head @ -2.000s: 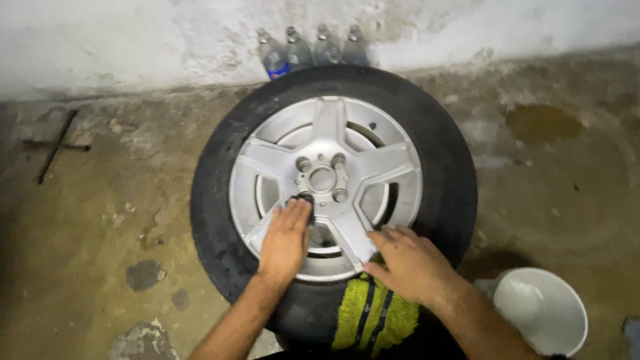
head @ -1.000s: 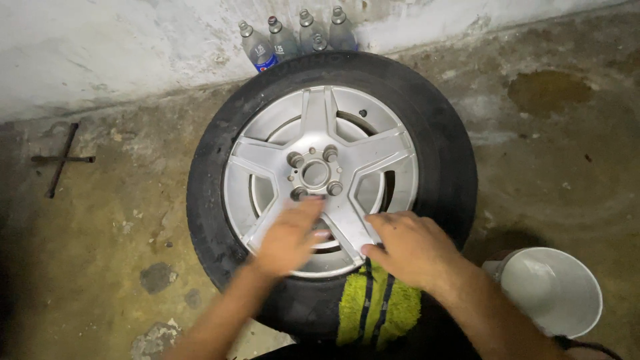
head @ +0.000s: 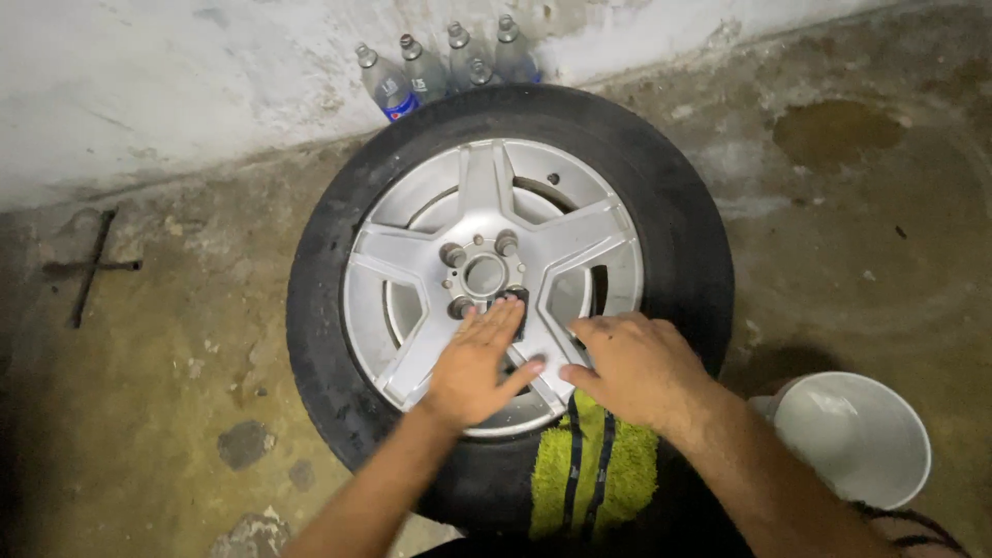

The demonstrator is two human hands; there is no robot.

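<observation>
A car wheel with a silver five-spoke alloy rim (head: 399,252) and a black rubber tire (head: 686,256) fills the middle of the view, its outer face toward me. My left hand (head: 477,360) lies over the lower spokes, fingertips on a small black piece (head: 521,314) just below the hub; most of that piece is hidden under the fingers, and whether they grip it I cannot tell. My right hand (head: 639,364) rests with bent fingers on the rim's lower right edge, nothing seen in its grasp. Below it, a yellow-green microfiber cloth (head: 639,473) with dark straps drapes over the tire.
Several clear plastic bottles (head: 470,58) stand against the white wall (head: 194,85) behind the wheel. A cross-shaped lug wrench (head: 94,267) lies on the stained concrete floor (head: 178,364) at left. At lower right stands a white bucket (head: 918,457) beside my right forearm.
My left hand, blurred one second ago near the lower spokes, is now clearer, with the black piece showing at its fingertips. My right hand stays at the rim's lower right.
</observation>
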